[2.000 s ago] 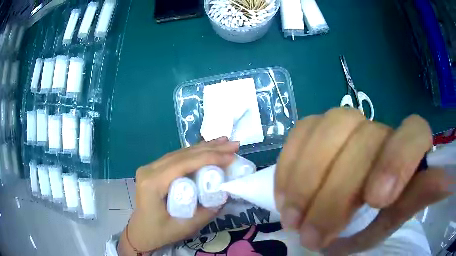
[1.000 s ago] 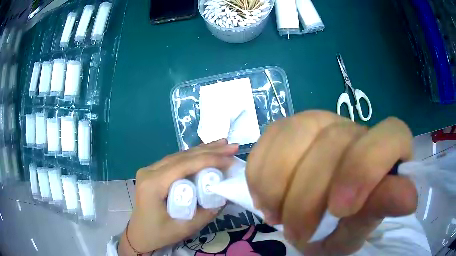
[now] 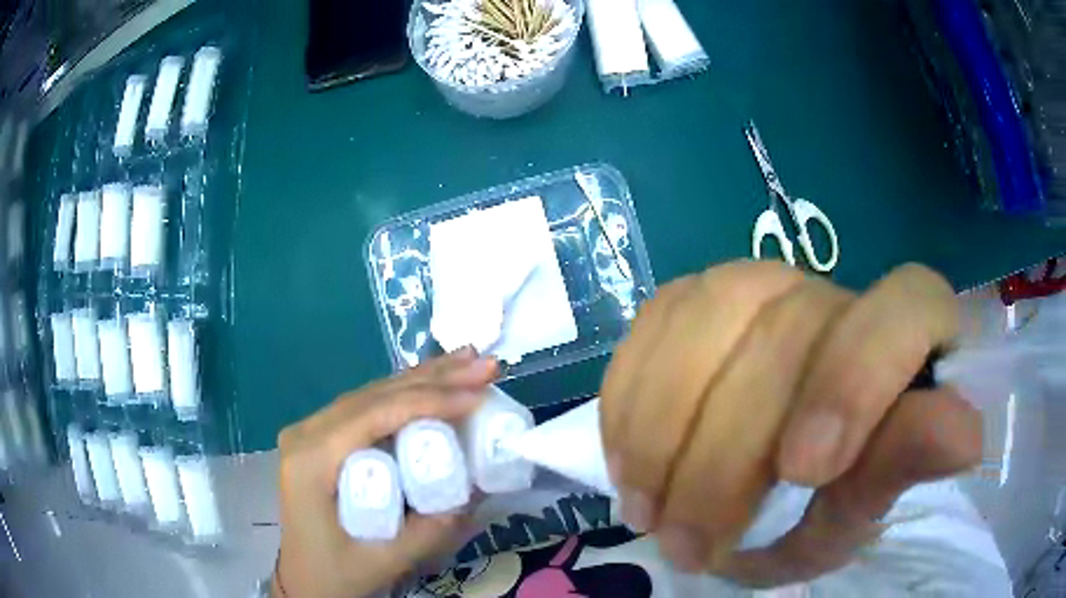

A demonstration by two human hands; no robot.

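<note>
My left hand [image 3: 351,426] holds three white plastic housings [image 3: 431,467] side by side, rounded end faces up, showing small holes or marks. My right hand [image 3: 772,421] is closed around a white wiping cloth [image 3: 566,446] that narrows to a point. The point meets the end face of the rightmost housing, the one nearest my right hand. A short black section shows between my right fingers, and a blurred pale tail trails behind. What is inside the cloth is hidden.
A small clear box [image 3: 386,280] with white cloth squares [image 3: 497,275] and a thin stick lies ahead. Scissors [image 3: 786,210] lie right. The swab tub [image 3: 497,99], wrapped white blocks [image 3: 631,41] and black phone [image 3: 357,41] are farther back. A blister tray [image 3: 222,292] of housings is left.
The cloth's point has moved from the middle housing to the rightmost one, which now shows more clearly. The bench objects have shifted left in the view, as has my left hand.
</note>
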